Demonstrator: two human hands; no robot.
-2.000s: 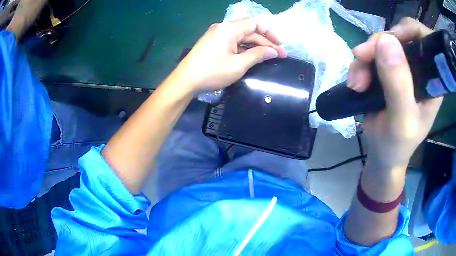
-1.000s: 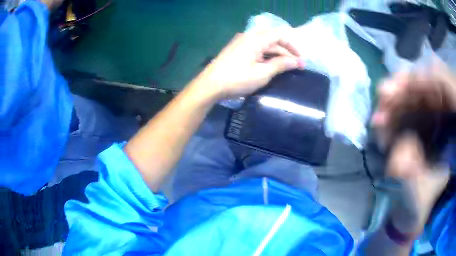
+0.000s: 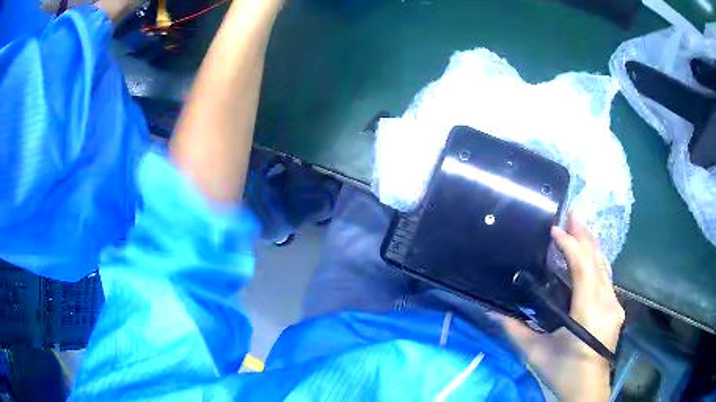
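A glossy black housing [image 3: 463, 243] lies tilted at the bench edge, partly over my lap. It has screw holes, a small pale dot near its middle and slots along its lower left edge. My right hand [image 3: 585, 314] grips its lower right corner. A thin black rod, perhaps an antenna, crosses that corner under my fingers. White bubble wrap [image 3: 502, 90] lies behind and beside the housing. My left forearm reaches up and away to the left; my left hand is cut off by the top edge. No screwdriver shows.
The green bench top [image 3: 330, 102] spans the back. Black units with arms [image 3: 667, 94] lie in bubble wrap at the right. At the upper left are dark cables with a red wire [image 3: 161, 23]. A neighbour's blue sleeve [image 3: 63, 149] is close on the left.
My left hand has left the housing and moved up out of the picture. My right hand, which held the screwdriver, now holds the housing's corner. The view has shifted, showing more bench.
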